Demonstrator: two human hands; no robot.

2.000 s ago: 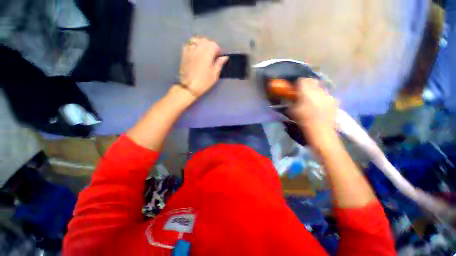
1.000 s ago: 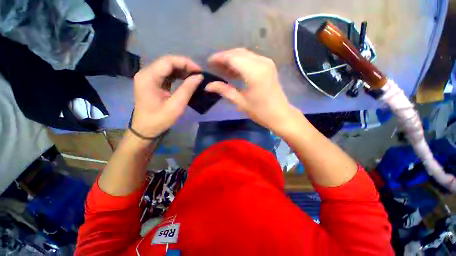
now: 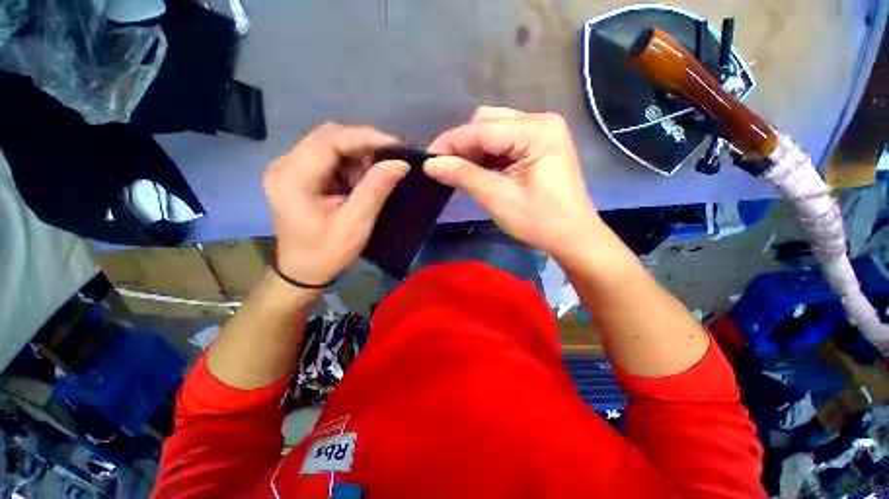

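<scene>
A small black fabric piece (image 3: 407, 216) hangs between my two hands at the near edge of the table. My left hand (image 3: 327, 200) pinches its upper left edge between thumb and fingers. My right hand (image 3: 517, 175) pinches its upper right corner. The fingertips of both hands nearly meet at the top of the piece. The steam iron (image 3: 634, 93) stands on the table to the right, away from my hands, with its orange-brown wooden handle (image 3: 707, 95) on top.
A pale lilac-grey pressing table (image 3: 390, 63) has brownish stains. A black fabric pile (image 3: 73, 161) lies at left under a clear plastic bag (image 3: 93, 58). A wrapped steam hose (image 3: 829, 234) runs off right. A brown-yellow slab (image 3: 858, 156) is at the right edge.
My right hand let go of the iron and joined my left on the black piece. Both hands then raised it towards me, and it now hangs longer. The far black piece has left view.
</scene>
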